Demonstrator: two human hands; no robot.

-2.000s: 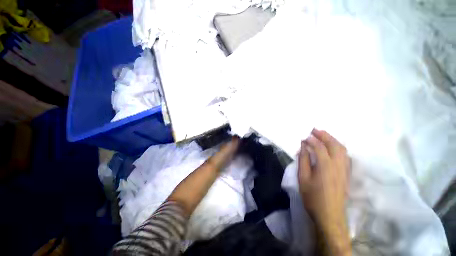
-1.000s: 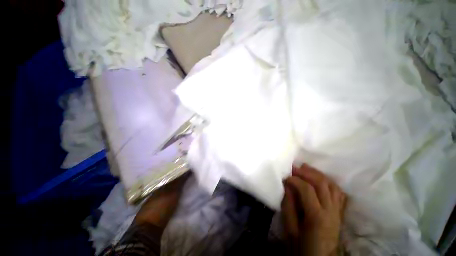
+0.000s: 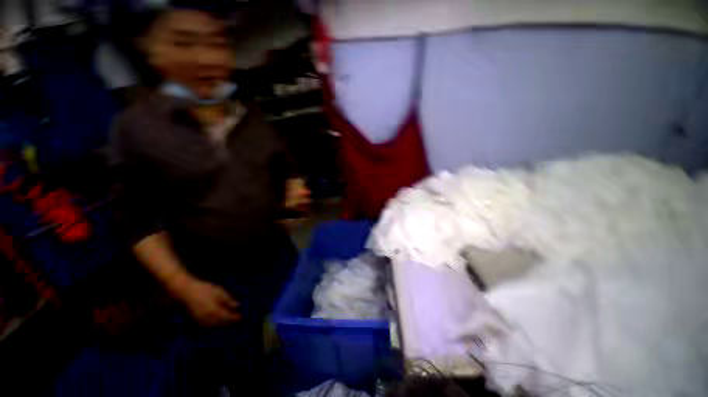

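Observation:
Neither of my hands shows; the view is raised and blurred. A large ruffled heap of white cloth pieces [image 3: 458,209] lies at the back of the table, right of centre. Spread white cloth [image 3: 543,326] covers the table's right part. A flat pale lilac-white board [image 3: 435,310] lies under the heap's front edge. A grey-brown flat piece [image 3: 504,266] shows between the cloths. A dark blurred shape is at the bottom edge, below the board.
A blue plastic crate [image 3: 334,329] with white cloth [image 3: 349,288] stands left of the table. A person [image 3: 206,178] in a dark top stands behind it on the left. A red cloth [image 3: 380,167] hangs by the pale blue wall [image 3: 559,93].
The view has swung up and to the left. Both my hands have left the picture. The standing person, wall and hanging red cloth have come into view.

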